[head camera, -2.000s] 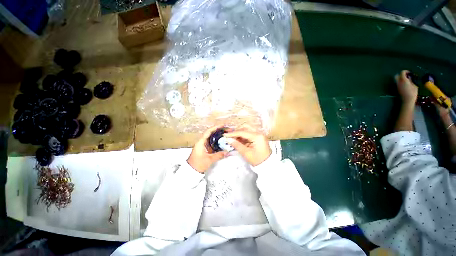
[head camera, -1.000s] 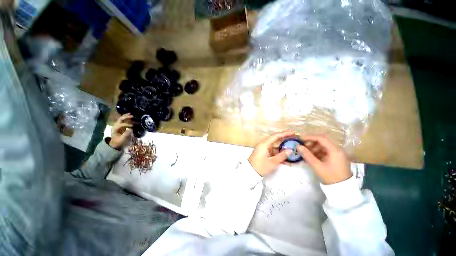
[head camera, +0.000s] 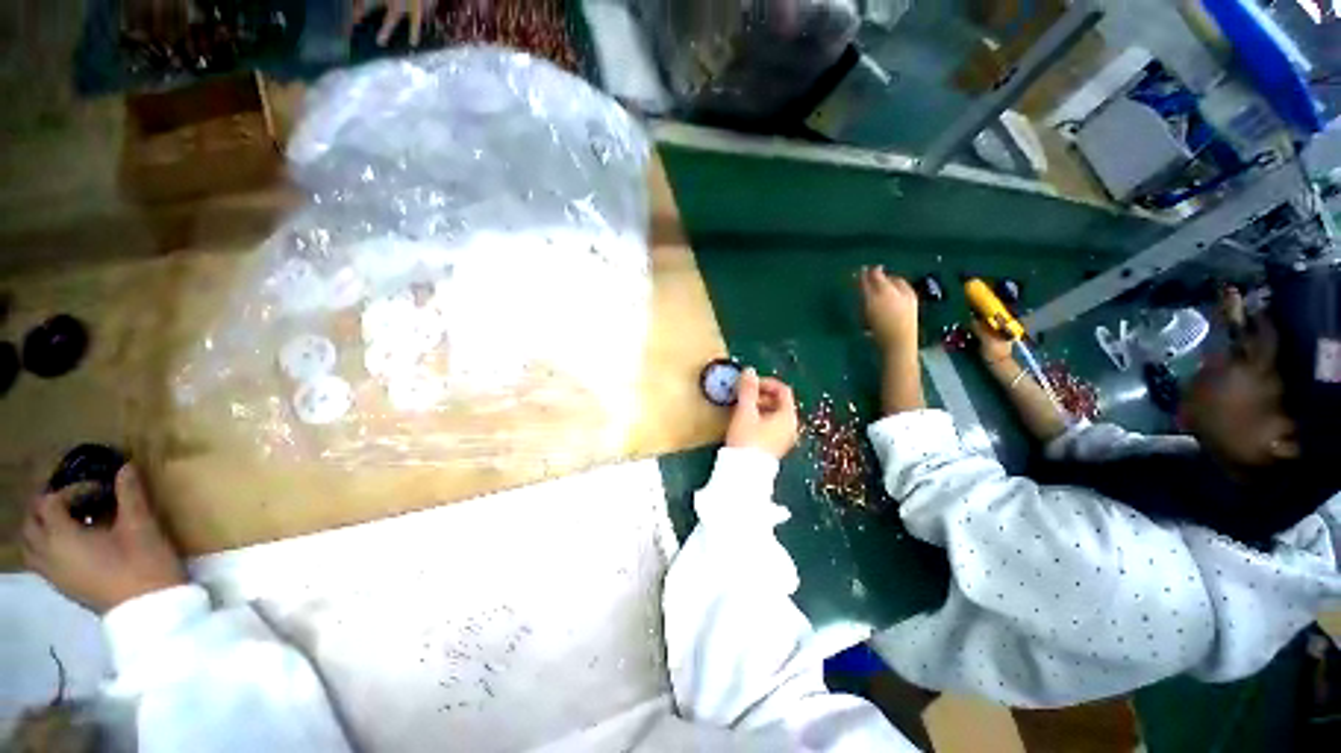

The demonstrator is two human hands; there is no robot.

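My left hand (head camera: 100, 544) is at the far left, its fingers closed around a black round housing (head camera: 88, 478) over the board. My right hand (head camera: 762, 415) is at the right edge of the tan board, fingertips on a part-assembled unit (head camera: 722, 383) with a black rim and a bluish-white face. The large clear plastic bag (head camera: 456, 177) lies between my hands. White discs (head camera: 308, 358) show in its lower left part. Two more black housings (head camera: 56, 346) lie at the left edge, one cut off by the picture's edge.
A worker at the right (head camera: 1059, 544) holds a yellow tool (head camera: 993, 309). Small coppery pieces (head camera: 838, 456) lie between us on the green surface (head camera: 780, 221). A cardboard box (head camera: 199, 147) stands behind the bag. The tan board (head camera: 368, 508) meets the white work surface (head camera: 485, 618).
My hands have parted from around the unit. My right hand has moved right with it, and my left hand has moved left onto a black housing. The view has turned right.
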